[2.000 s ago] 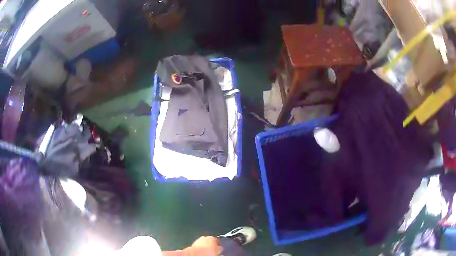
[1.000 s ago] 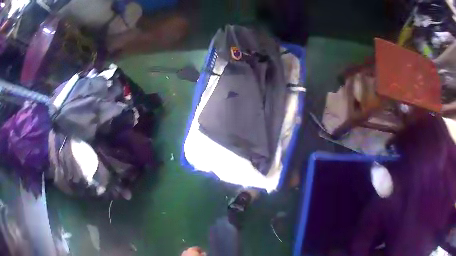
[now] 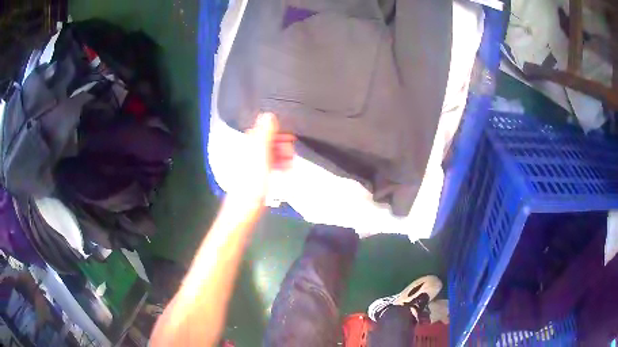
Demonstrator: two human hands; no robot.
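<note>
A grey garment panel (image 3: 318, 68) with a stitched pocket outline lies on white lining (image 3: 230, 159) in a blue crate (image 3: 207, 88) on the floor. My left hand (image 3: 274, 152) reaches in from the lower left, over the crate's near end, at the panel's lower left edge. It is blurred and washed out by glare. Its fingers look bent, but I cannot tell whether they hold cloth. My right hand is not in view.
A second blue crate (image 3: 528, 169) with dark cloth stands at the right. A heap of grey and dark cloth (image 3: 101, 156) is at the left. A trousered leg (image 3: 312, 291) and a shoe (image 3: 413, 291) show below, near red plastic (image 3: 356, 330). Pale cloth (image 3: 542, 41) lies upper right.
The view has moved closer to the middle crate, which now fills the top centre. My left hand and forearm have come in over its near end. The stool seat has left view.
</note>
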